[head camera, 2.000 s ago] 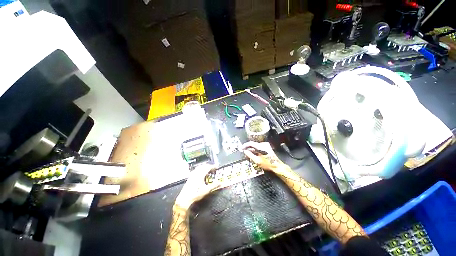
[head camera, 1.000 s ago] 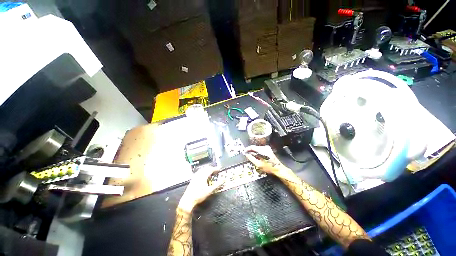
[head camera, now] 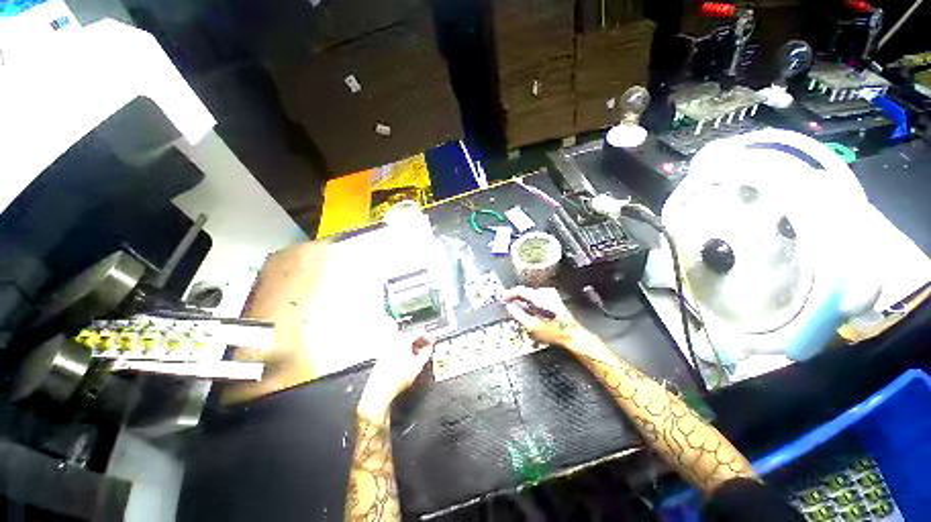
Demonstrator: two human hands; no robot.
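Note:
A whitish PCB panel [head camera: 484, 350] with rows of small parts lies on the black mat in front of me. My left hand [head camera: 396, 369] is at the panel's left end, fingers bent near its upper left corner; whether it grips the edge is not clear. My right hand [head camera: 541, 314] is above the panel's upper right part, with a thin dark pen-like tool between its fingers. The tool's tip is too small to make out. Another board strip with yellow parts [head camera: 153, 338] lies between the pale rails of the machine at left.
A framed device [head camera: 413, 298] stands on the white sheet. A round tub [head camera: 536, 255], green-handled cutters [head camera: 487, 218] and a black station [head camera: 602, 240] are behind my hands. A large white housing [head camera: 766, 255] stands at right. A blue tote [head camera: 868, 408] holds boards at lower right.
My left hand has drawn back a little from the panel, which shows more of its left end. The yellow-part strip in the machine now reaches farther right along the rails. The view has shifted slightly.

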